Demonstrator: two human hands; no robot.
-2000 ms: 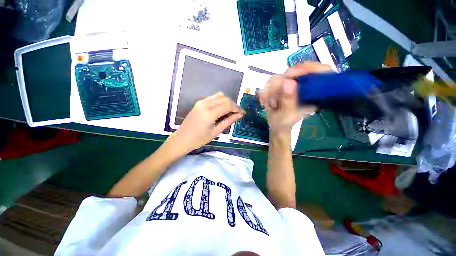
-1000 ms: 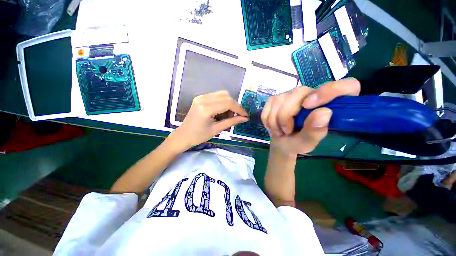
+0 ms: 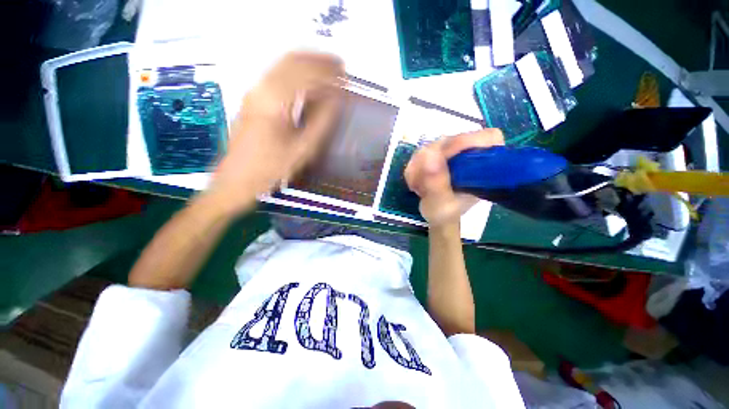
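A white frame [image 3: 328,200] with a large opening lies at the centre on a white sheet. A green circuit board [image 3: 397,182] sits in its right bay, partly hidden by my right hand. My right hand [image 3: 448,172] is closed around a blue electric screwdriver [image 3: 511,168], held roughly level above that bay; its tip is hidden. My left hand [image 3: 284,120] is blurred over the frame's left side and the sheet. Whether its fingers hold anything is unclear.
Another white frame [image 3: 54,120] with a green board [image 3: 182,128] lies left. More boards [image 3: 436,36] and stacked boards [image 3: 511,100] lie at upper right. Dark screws [image 3: 329,16] are piled at the top. A yellow cord [image 3: 679,182] reaches the screwdriver's rear.
My left hand has moved up and left, away from the board. My right hand still grips the screwdriver, now slightly farther left, and the yellow cord shows again at its rear.
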